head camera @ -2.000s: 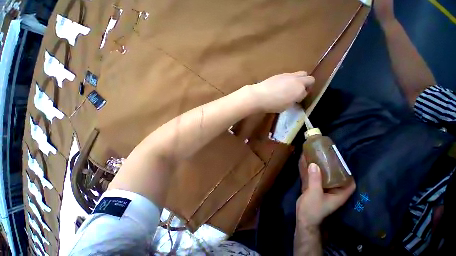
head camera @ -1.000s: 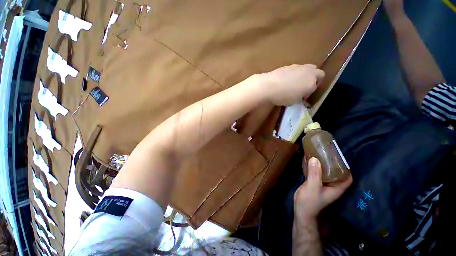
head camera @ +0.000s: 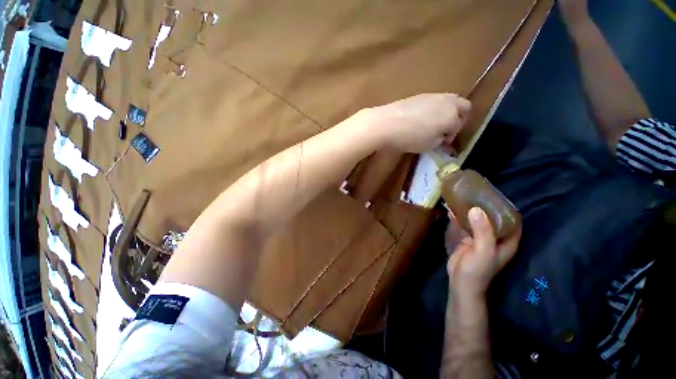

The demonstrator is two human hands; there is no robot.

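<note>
A large brown body panel (head camera: 259, 44) lies spread in front of me. At its near edge a cut-out (head camera: 425, 178) shows pale, whitish material. My left hand (head camera: 441, 122), its arm crossing from the lower left, is closed on the panel edge just above the cut-out. The pinched part is mostly hidden under the fingers. My right hand (head camera: 482, 255) grips an amber glue bottle (head camera: 474, 196). The bottle is tilted, its cap beside the cut-out; the nozzle tip is hard to make out.
A coworker's dark apron (head camera: 548, 244) is close at the right. Their striped sleeve (head camera: 646, 148) and bare arm are at upper right. Brown straps (head camera: 127, 259), black labels (head camera: 144, 146) and a row of white pieces (head camera: 74, 154) lie on the left.
The amber bottle has tilted further over, and its cap has moved left toward the cut-out. My left hand has stayed at the edge with small shifts.
</note>
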